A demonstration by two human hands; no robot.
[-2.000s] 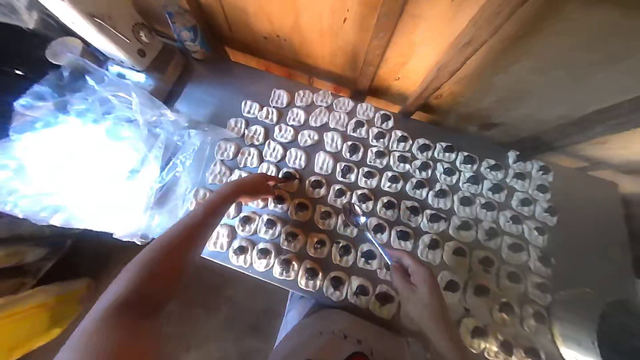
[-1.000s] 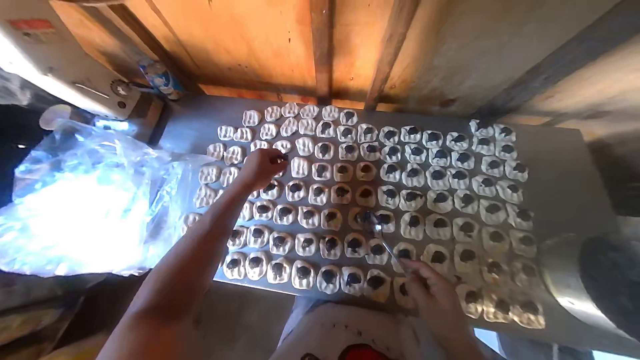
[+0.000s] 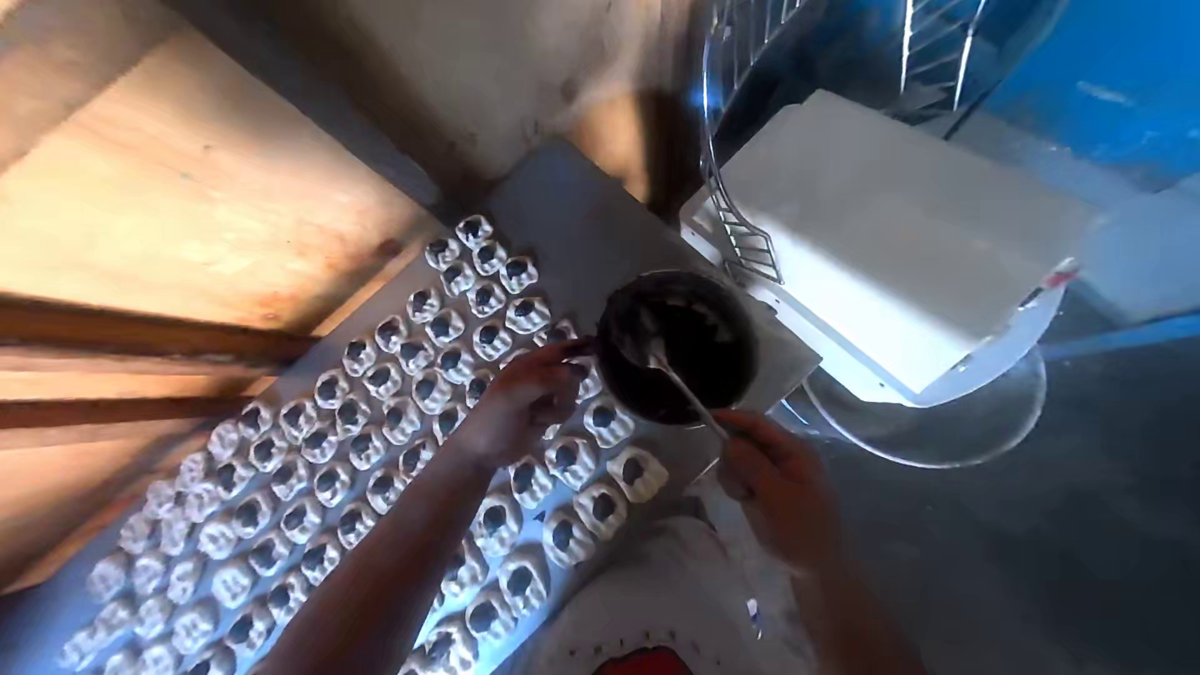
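My right hand (image 3: pixel 764 469) grips the handle of a metal spoon (image 3: pixel 689 389), whose bowl is down in a dark mass inside a round pot (image 3: pixel 741 394). At the pot's left rim, my left hand (image 3: pixel 530 398) has its fingers touching or close to the edge; whether they hold the rim is hard to see. Under and around my left arm, rows of small pale dough pieces (image 3: pixel 640 473) lie on a metal table (image 3: pixel 553 202). Most carry a dark dollop of filling in the middle, while several at the far left (image 3: pixel 108 575) look plain.
A white box-like appliance (image 3: pixel 891 244) stands right of the pot, with a wire rack (image 3: pixel 750 248) at its left side. Below it is a clear round lid or bowl (image 3: pixel 994 422). A wooden plank wall (image 3: pixel 187 178) borders the table's far left side.
The view has swung far to the right. Both hands have moved from over the dough pieces to the pot, and the spoon is now inside it.
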